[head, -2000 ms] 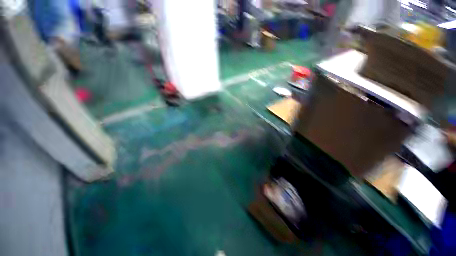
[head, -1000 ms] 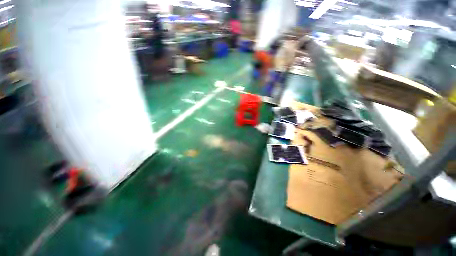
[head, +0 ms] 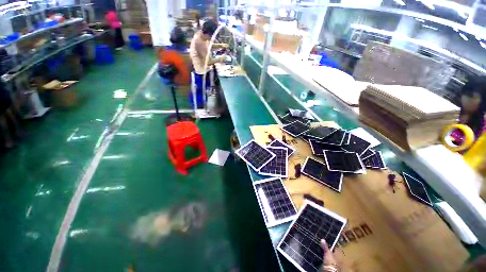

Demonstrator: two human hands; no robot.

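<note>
My right hand point(head: 329, 257) is small and partly cut off by the bottom edge. It grips the lower right edge of a small solar panel point(head: 309, 234), a digit on its dark face; the other fingers are hidden. This panel has a white frame and lies over the bench's near edge. Another framed panel point(head: 275, 201) lies just beyond it. Several more panels point(head: 343, 161) lie in a loose, overlapping pile on a brown cardboard sheet point(head: 383, 226). One panel point(head: 417, 188) lies apart at the right. My left hand is not in view.
The green bench point(head: 242, 109) runs forward. A red stool point(head: 186, 146) and a fan point(head: 173, 71) stand left of it. A person point(head: 200, 53) stands beyond. The white shelf point(head: 447, 183) at right holds stacked cardboard pads point(head: 407, 114) and yellow tape point(head: 457, 137).
The view has swung right, onto the bench and the panels. The red stool and white pillar now show farther left or farther off. My right hand has come into view, on a panel.
</note>
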